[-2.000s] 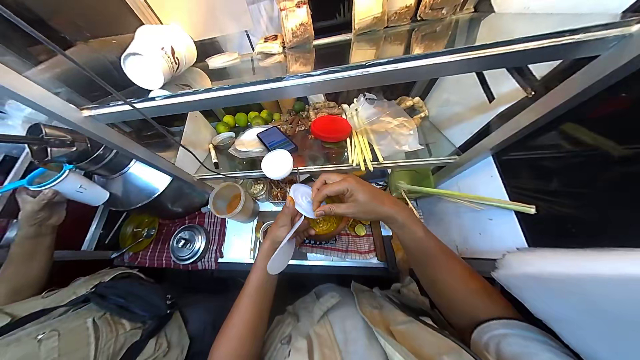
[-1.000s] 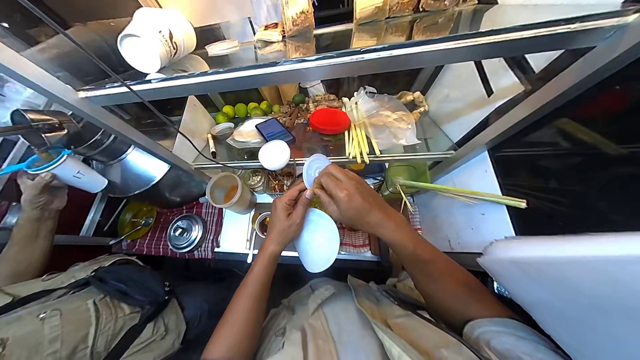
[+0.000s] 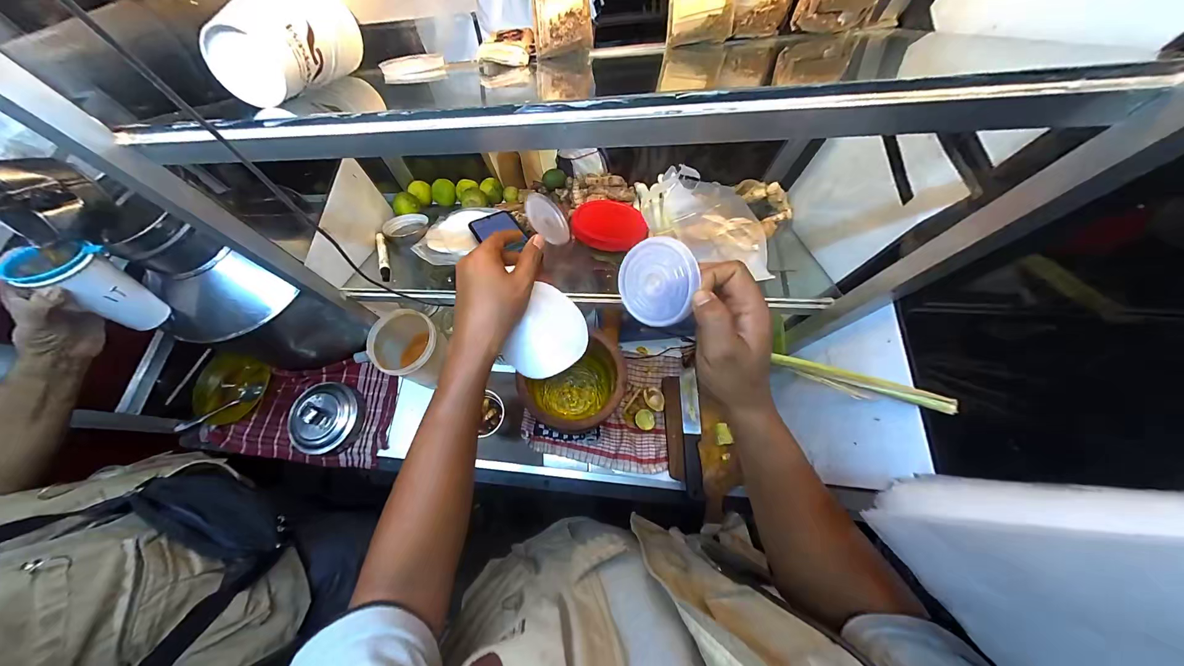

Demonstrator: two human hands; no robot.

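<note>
My left hand (image 3: pixel 495 282) is raised over the counter, with a small round translucent lid (image 3: pixel 547 218) at its fingertips and a white rounded plastic piece (image 3: pixel 548 331) against its palm side. Between thumb and fingers, my right hand (image 3: pixel 733 324) pinches a round clear plastic lid (image 3: pixel 659 281) by its edge. Below them a brown bowl (image 3: pixel 572 381) with yellow-green liquid stands on a red checked cloth (image 3: pixel 638 449). A knife (image 3: pixel 691 416) and halved limes (image 3: pixel 645 420) lie to its right.
A co-worker's hand (image 3: pixel 57 324) holds a white cup (image 3: pixel 111 287) at the left. Limes (image 3: pixel 444 192), a phone (image 3: pixel 497 225) and a red lid (image 3: pixel 610 226) are on the glass shelf. A metal lid (image 3: pixel 326 418) and a plastic jug (image 3: pixel 407 347) stand left; lemongrass (image 3: pixel 869 383) lies right.
My hands have moved apart, each with a round lid; before, they were together around the white pieces. The brown bowl is now more in view.
</note>
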